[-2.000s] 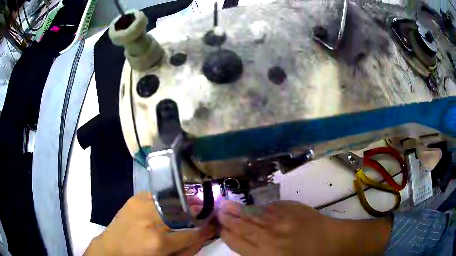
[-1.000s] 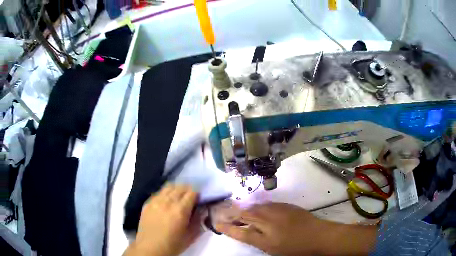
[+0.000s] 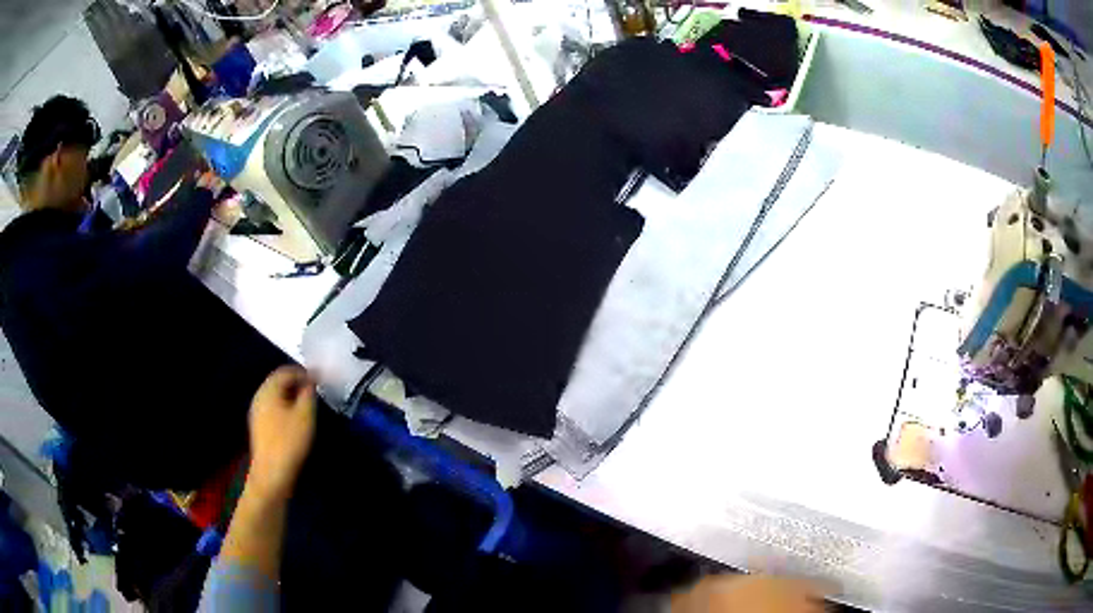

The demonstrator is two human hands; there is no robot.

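My left hand [image 3: 284, 425] is at the lower left, beyond the table's left front edge, with its fingers curled. Dark material lies below it, but I cannot tell whether the hand holds any. My right hand [image 3: 749, 595] is blurred and cut off by the bottom edge, so its fingers are unclear. A large dark fabric panel [image 3: 515, 258] lies on the table's left part. Pale grey panels [image 3: 683, 269] with a dark line along them lie beside it. The sewing machine head [image 3: 1019, 305] stands at the right, its needle area lit.
A person in dark clothes [image 3: 96, 299] sits at the left by another sewing machine [image 3: 306, 156]. A blue rail [image 3: 450, 467] runs below the table's front edge. Scissor handles [image 3: 1075, 527] show at the right rim. An orange stick [image 3: 1046, 96] stands on the machine head.
The view has swung left. My hands have left the needle area; my left hand is now at the far left, my right at the bottom edge. The dark strip beside the machine is gone from there.
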